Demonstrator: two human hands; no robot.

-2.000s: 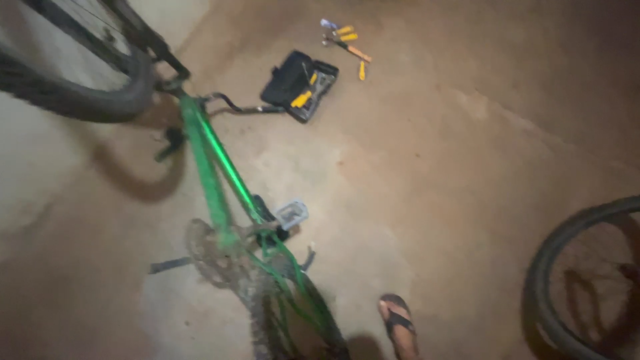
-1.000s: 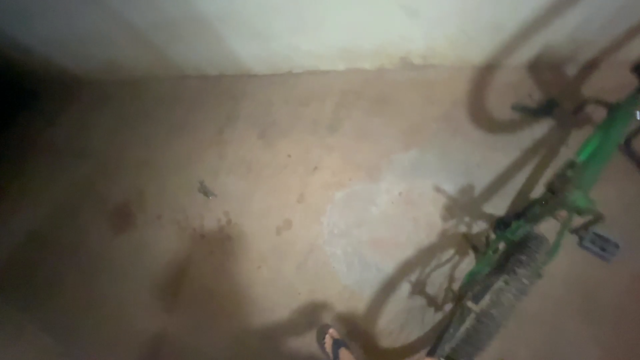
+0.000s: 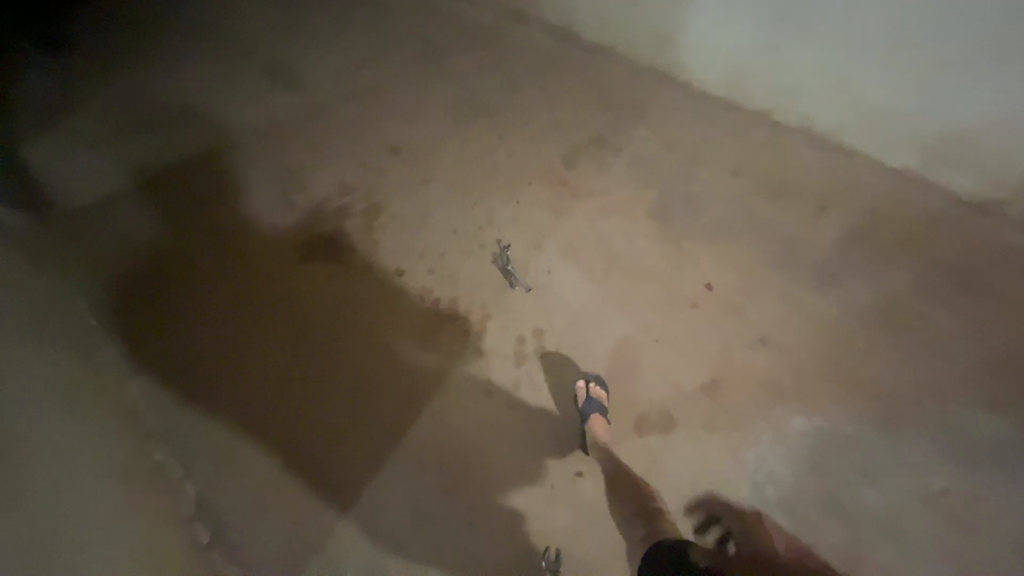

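Note:
My right hand [image 3: 732, 524] is at the lower right, blurred, beside my leg; its fingers are loosely curled and apart, and nothing shows in them. My left hand is out of view. The open-ended metal jaw of what looks like a wrench [image 3: 550, 560] pokes in at the bottom edge, left of my leg; whatever holds or supports it is hidden. A small, narrow metal part [image 3: 510, 268], its kind unclear, lies on the floor near the middle of the view, away from my right hand.
My foot in a dark thong sandal [image 3: 594, 404] is on the brown floor [image 3: 640, 320], below the metal part. A pale wall [image 3: 864, 72] meets the floor at the upper right. Dark shadows cover the left side.
The view has swung away from the green bicycle, which is now out of frame. My right hand and the wrench-like jaw have come into view at the bottom. The metal part lies nearer the middle.

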